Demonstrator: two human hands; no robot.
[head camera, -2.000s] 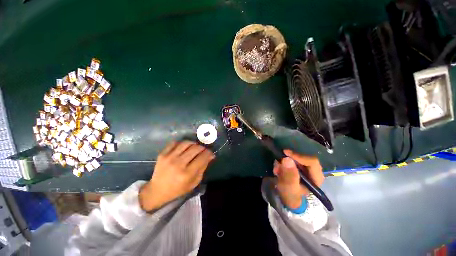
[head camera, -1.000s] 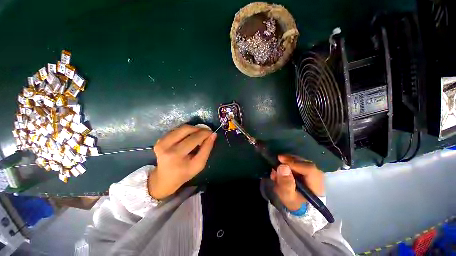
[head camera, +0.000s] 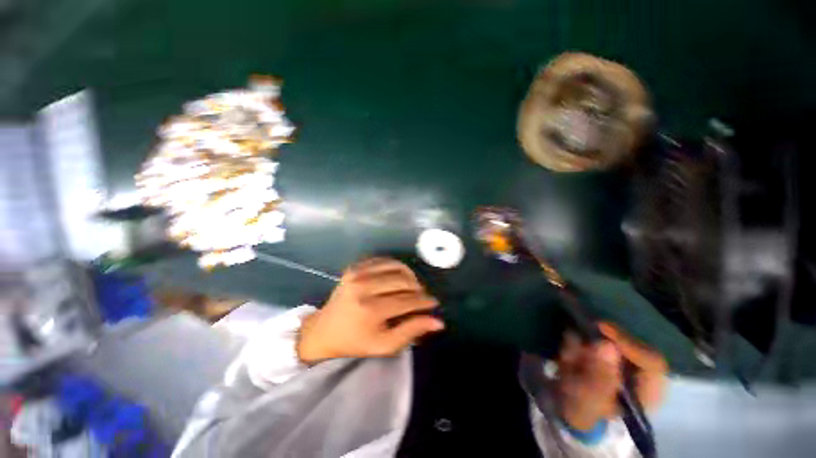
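The frame is blurred. My right hand (head camera: 608, 380) grips the black soldering iron (head camera: 582, 318), whose metal tip points at the circuit board (head camera: 497, 234), a small dark piece with an orange spot. Whether the tip touches it I cannot tell. My left hand (head camera: 376, 309) is left of the board and lower, fingers curled, with the thin solder wire (head camera: 300, 267) running from it to the left. Its fingertips are away from the board. The white disc (head camera: 440, 249) with a centre hole lies between my left hand and the board.
A pile of small white-and-orange cells (head camera: 219, 174) lies at the left. The round tan cleaning pot (head camera: 586, 112) stands beyond the board. The black fume fan (head camera: 707, 241) is at the right. A pale gridded tray (head camera: 31, 192) is at the far left. Blue items show at the lower left.
The view has swung, shifting everything right. My left hand has drawn back from the board, uncovering the white disc. The iron is still in my right hand.
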